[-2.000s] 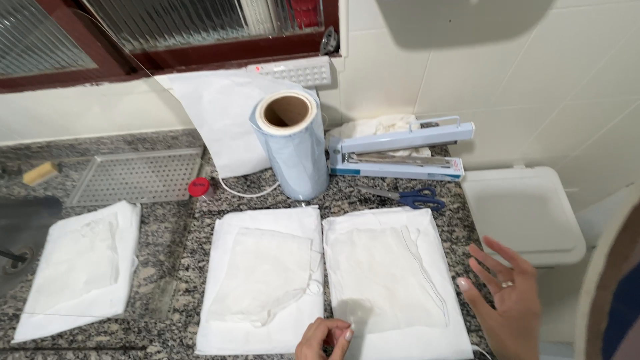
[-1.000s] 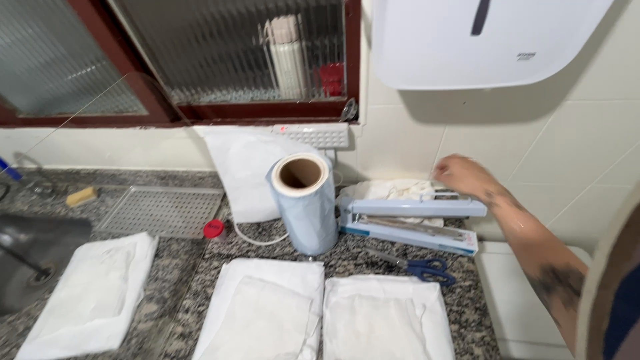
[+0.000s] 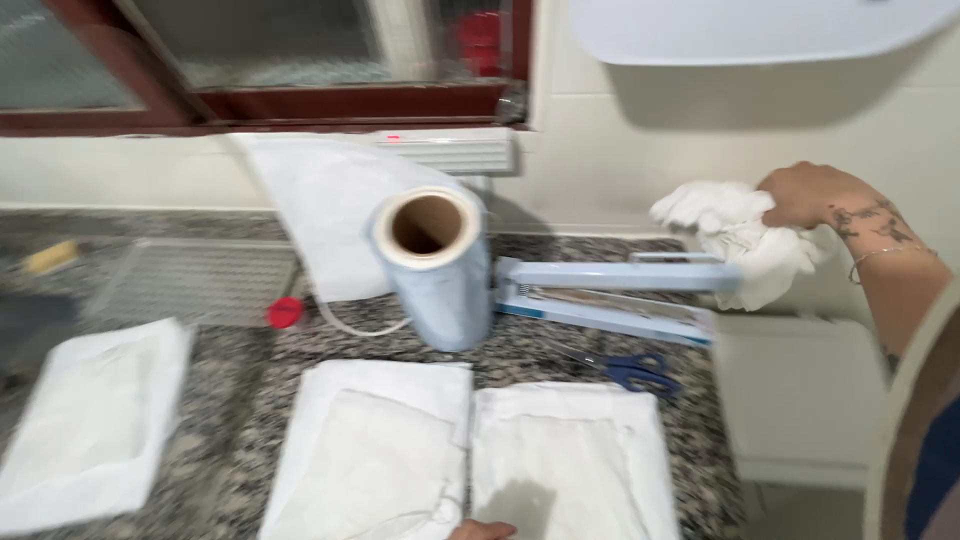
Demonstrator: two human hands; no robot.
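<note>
My right hand [image 3: 806, 195] grips a crumpled white cloth [image 3: 739, 240] and holds it up beside the wall, past the far end of a light blue impulse heat sealer [image 3: 615, 277]. Only a bit of my left hand [image 3: 484, 529] shows at the bottom edge, near the gap between two folded white fabric bundles, a middle one [image 3: 375, 457] and a right one [image 3: 562, 465]. Whether it holds anything is hidden. Blue-handled scissors [image 3: 637, 371] lie between the sealer and the right bundle. A roll of clear bluish plastic film [image 3: 442, 285] stands upright behind the bundles.
Another folded white bundle [image 3: 97, 427] lies at the left by the dark sink [image 3: 30, 337]. Behind it are a perforated tray [image 3: 195, 277], a yellow sponge [image 3: 51, 256] and a red cap [image 3: 285, 312]. A white lidded bin [image 3: 802, 390] stands right of the granite counter; a white dispenser [image 3: 750, 30] hangs above.
My right hand has gone from beside the right bundle to behind the sealer, and now holds the white cloth, lifted off the counter. My left hand shows less than two seconds ago.
</note>
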